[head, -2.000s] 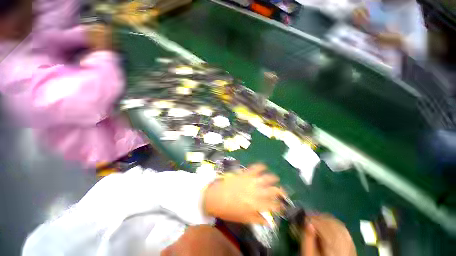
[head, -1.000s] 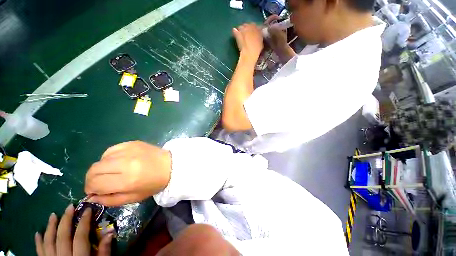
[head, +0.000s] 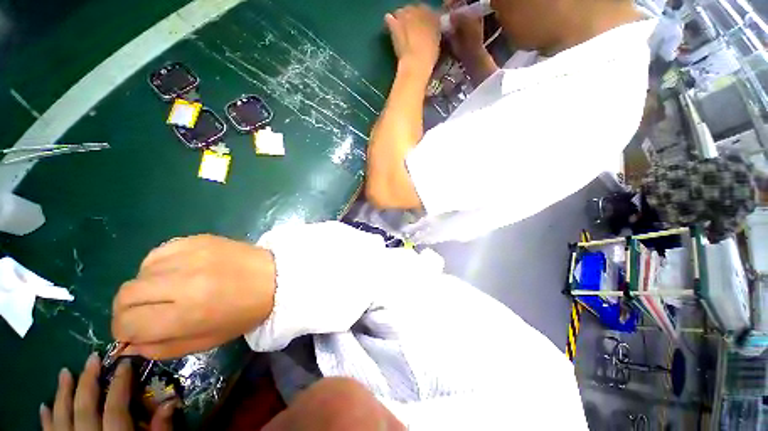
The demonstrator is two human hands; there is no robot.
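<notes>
My right hand, in a white sleeve, is curled at the lower left, its fingertips at a dark watch housing. A small shiny edge shows under its fingers; I cannot tell whether it is a tool or the rim. My left hand, cut off by the bottom edge, holds the housing between fingers and thumb. The housing's battery shows beside the thumb. Three other housings lie on the green bench above my right hand: upper left, middle and right, with silver-white, yellow-edged batteries.
A neighbour in white sits close on the right, holding a pale slim tool. White scrap, a translucent piece and thin metal tweezers lie at the left. Crumpled shiny film lies beside the held housing. A shelf rack stands beyond.
The view has swung from the heap and pink-sleeved neighbour to the right side of the bench. Over the last second, bench items shifted left in view; both hands stay at the housing.
</notes>
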